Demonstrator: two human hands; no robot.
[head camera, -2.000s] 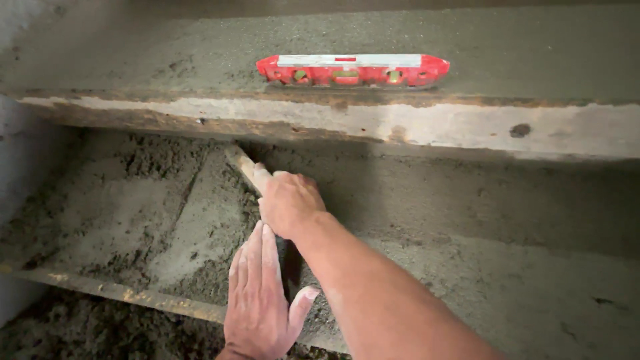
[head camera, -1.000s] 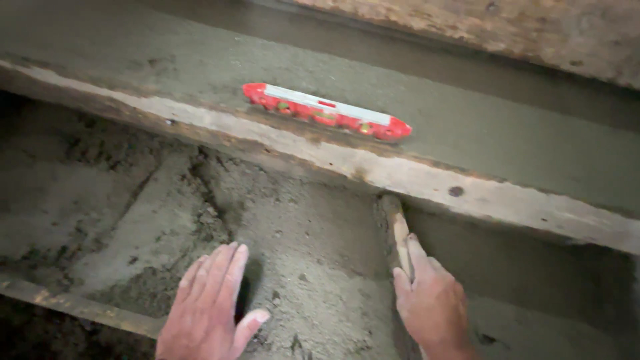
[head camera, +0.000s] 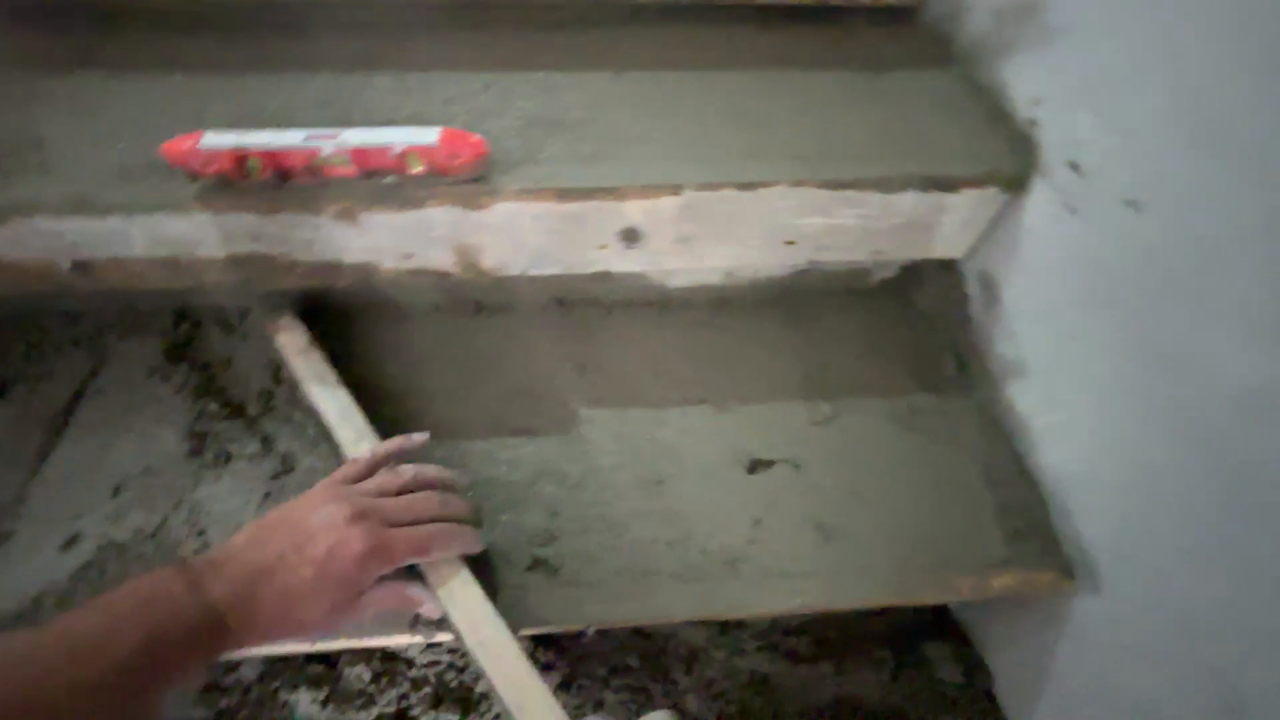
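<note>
My left hand (head camera: 350, 540) lies over a long wooden strip (head camera: 335, 400), its fingers across the wood and its thumb by the near side. The strip slants over the lower step of wet concrete (head camera: 700, 500), from under the riser board to beyond the step's front edge. At the bottom edge, pale fingertips (head camera: 655, 715) beside the strip's near end seem to belong to my right hand; the rest of it is out of frame. On the step above, a red spirit level (head camera: 325, 153) rests near the edge.
A wooden form board (head camera: 560, 235) faces the upper step. A pale wall (head camera: 1150, 350) bounds the steps at the right. Rough, lumpy concrete (head camera: 220, 400) lies left of the strip, and dark rubble (head camera: 780, 660) is below the front edge.
The view has swung right to the wall. My left hand, apart from the wood a second ago, is now on the strip. My right hand has dropped almost out of view.
</note>
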